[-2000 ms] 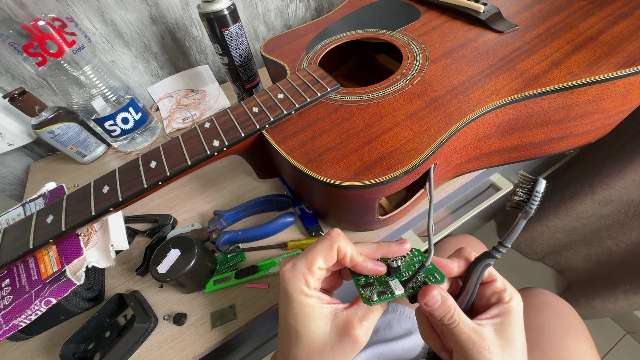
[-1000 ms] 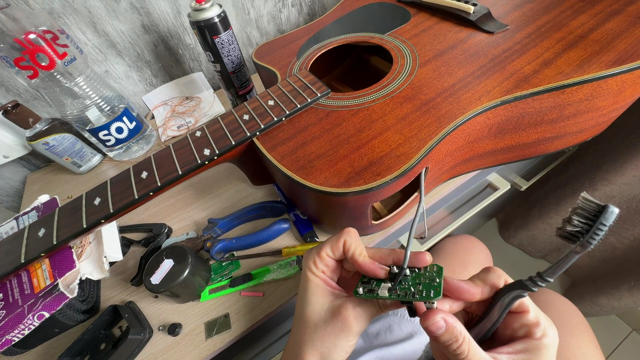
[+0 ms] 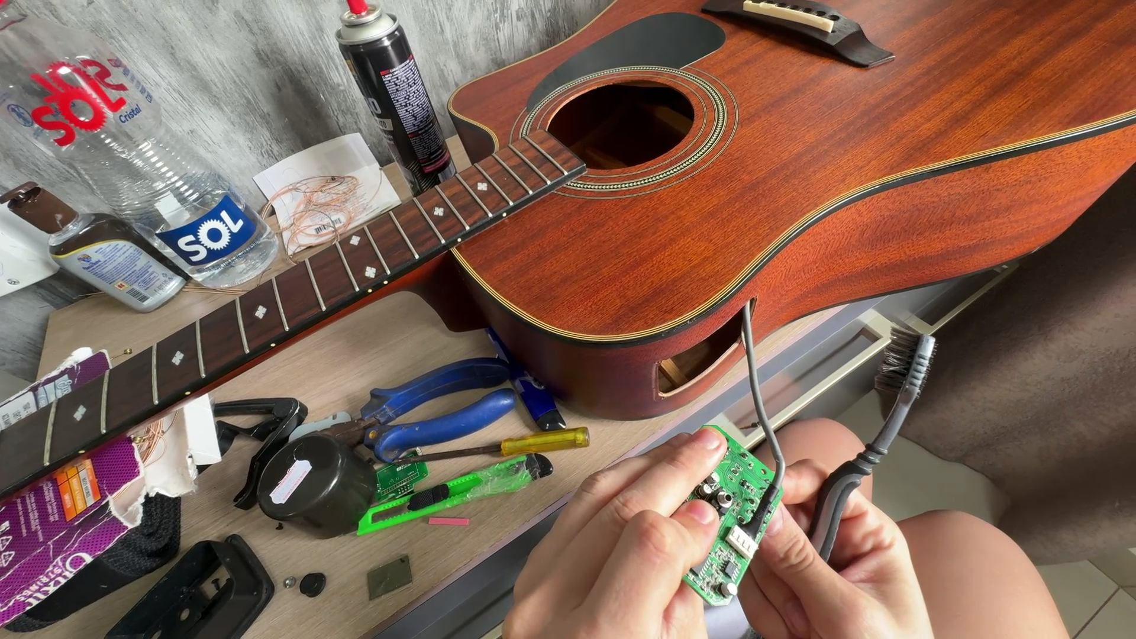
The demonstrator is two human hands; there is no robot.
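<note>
My left hand (image 3: pixel 621 550) grips a green circuit board (image 3: pixel 732 501) by its left side, the component face tilted toward the camera. A grey cable (image 3: pixel 756 390) runs from the board into the rectangular side cutout (image 3: pixel 701 359) of a reddish-brown acoustic guitar (image 3: pixel 621 275). Between the fingers of my right hand (image 3: pixel 834 550) is the handle of a black wire-bristled brush (image 3: pixel 910 390), bristles up and away from the board. Fingertips of that hand also touch the board's right edge. The guitar lies on a wooden desktop, its neck (image 3: pixel 293 306) reaching left, without strings.
Blue-handled pliers (image 3: pixel 444 408), a yellow-handled screwdriver (image 3: pixel 545 441), a green utility knife (image 3: pixel 461 491), a round black container (image 3: pixel 315 484) and a black plastic housing (image 3: pixel 200 590) lie on the desktop. Behind the neck stand a spray can (image 3: pixel 395 98), a plastic bottle (image 3: pixel 209 226) and a smaller bottle (image 3: pixel 120 257).
The circuit board has been turned from nearly level to steeply tilted, with its component face now showing. The brush in my right hand has swung more upright since a second ago.
</note>
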